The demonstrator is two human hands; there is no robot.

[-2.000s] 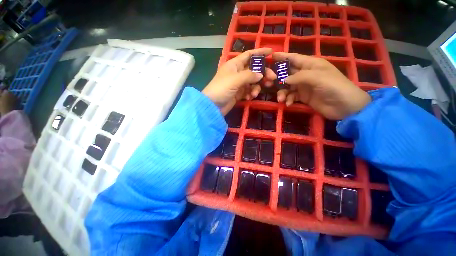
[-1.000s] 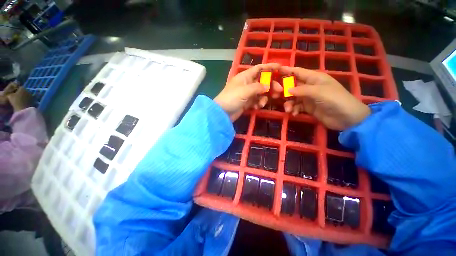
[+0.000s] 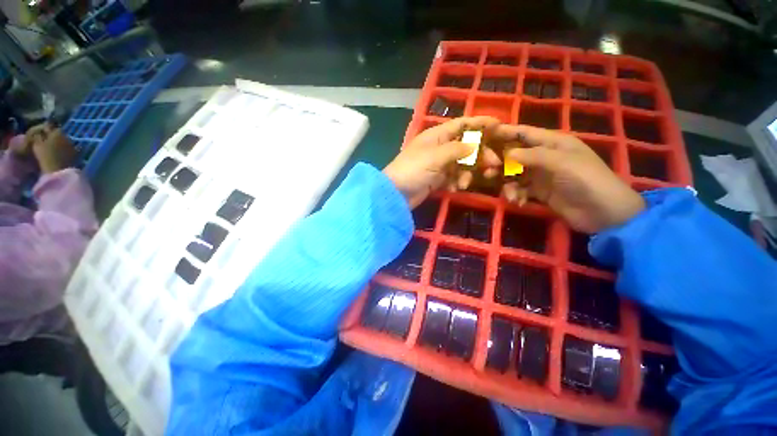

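Note:
My left hand (image 3: 434,162) holds a small watch module (image 3: 469,147) between thumb and fingers; its face shows pale yellow-white. My right hand (image 3: 572,174) holds a second module (image 3: 513,164), its face yellow and partly covered by the thumb. Both hands are bare, close together, above the middle of the red foam tray (image 3: 486,223). Most visible pockets of the red tray hold dark modules, often in pairs. The pockets under my hands and sleeves are hidden.
A white tray (image 3: 281,162) with several black modules lies at left. A blue tray (image 3: 119,102) stands beyond it, beside a neighbour's hands (image 3: 53,149) and pink sleeves. At right are crumpled white tissue (image 3: 734,180) and part of an instrument (image 3: 771,128).
The module faces went from white text on black to orange-yellow, and the left one is now paler. The right module is tilted and more covered. The view has shifted, so the trays sit lower and further right.

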